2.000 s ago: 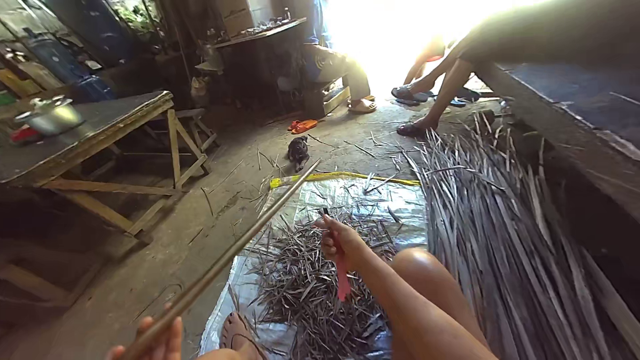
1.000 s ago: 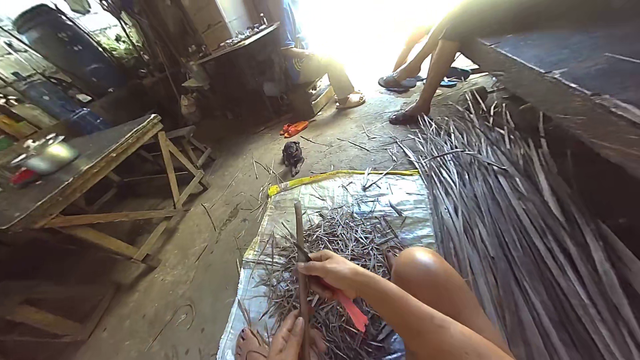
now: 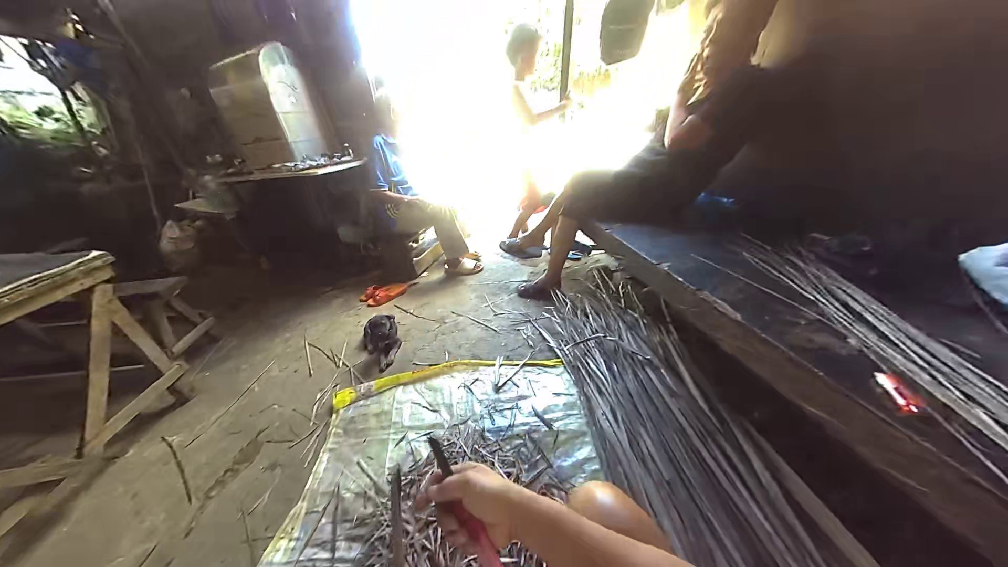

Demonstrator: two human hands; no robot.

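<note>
My right hand [image 3: 468, 504] is closed around a knife [image 3: 439, 458] with a dark blade and a red handle or wrap, its tip pointing up and away. Just left of the blade, a dark dried leaf strip or stalk [image 3: 396, 516] stands nearly upright in view, its lower end cut off by the frame edge. My left hand is out of view. Below and around the knife, short cut scraps [image 3: 472, 449] are heaped on a plastic woven sheet [image 3: 378, 409] with a yellow edge. Right of the sheet lies a large bundle of long dried strips [image 3: 654, 409].
A small dark puppy [image 3: 382, 339] lies beyond the sheet, near orange slippers [image 3: 386, 294]. At left are a wooden table [image 3: 55, 287] and a bench [image 3: 150, 287]. A raised platform [image 3: 756, 346] at right bears more strips [image 3: 882, 331]. Several people are near the bright doorway.
The view has tilted up. My left hand, at the lower edge holding a long strip in the earlier frames, has gone out of view. My right hand still holds the knife.
</note>
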